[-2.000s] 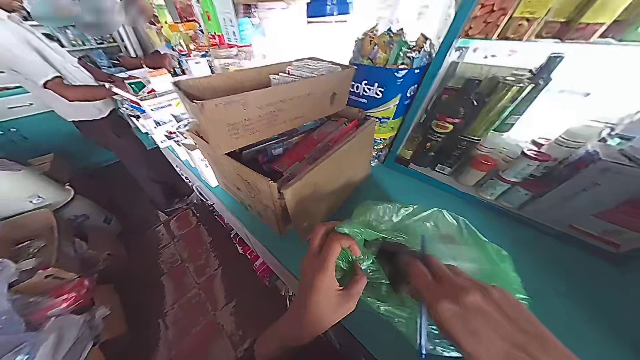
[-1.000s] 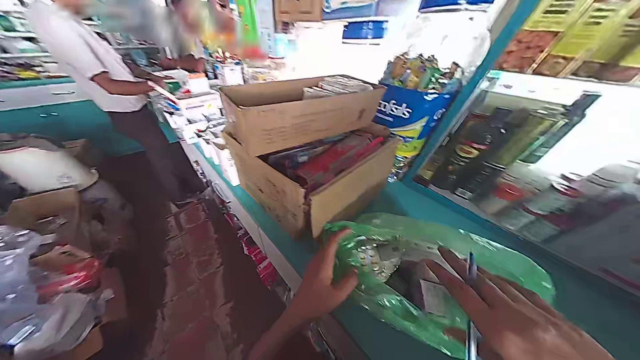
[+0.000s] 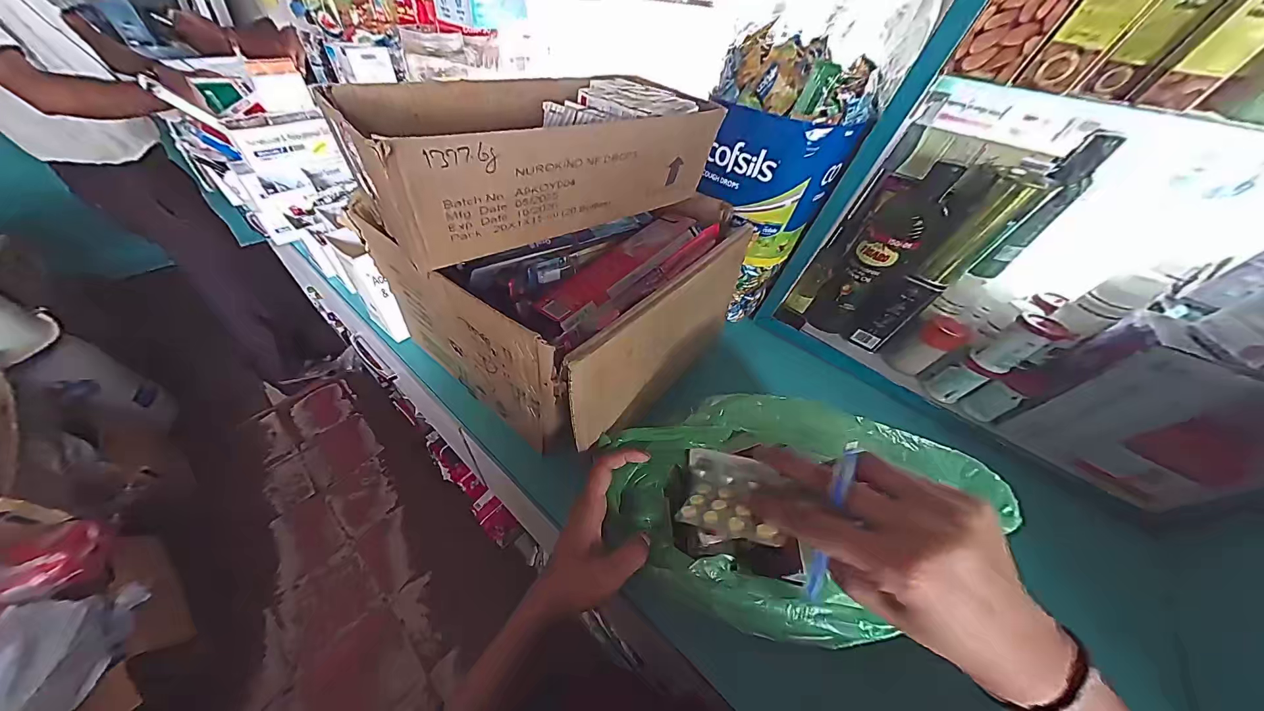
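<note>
A green plastic bag lies with its mouth spread wide on the teal counter. My left hand is at the bag's left rim, thumb and fingers around the edge of the plastic. Over the opening, my right hand has its fingertips on a blister pack of yellowish tablets. A blue pen is tucked between the fingers of that hand, pointing down across the bag. Dark and pale items lie under the blister pack inside the bag; their kind is hidden.
Behind the bag stand two stacked cardboard boxes, the upper with small packs, the lower with red cartons. A blue cough-drops container is beyond. A glass case of bottles borders the right. A person stands far left.
The bag's mouth is open wider than two seconds ago. My right hand now has its fingers at the blister pack, which lay near the bag's left side one second ago.
</note>
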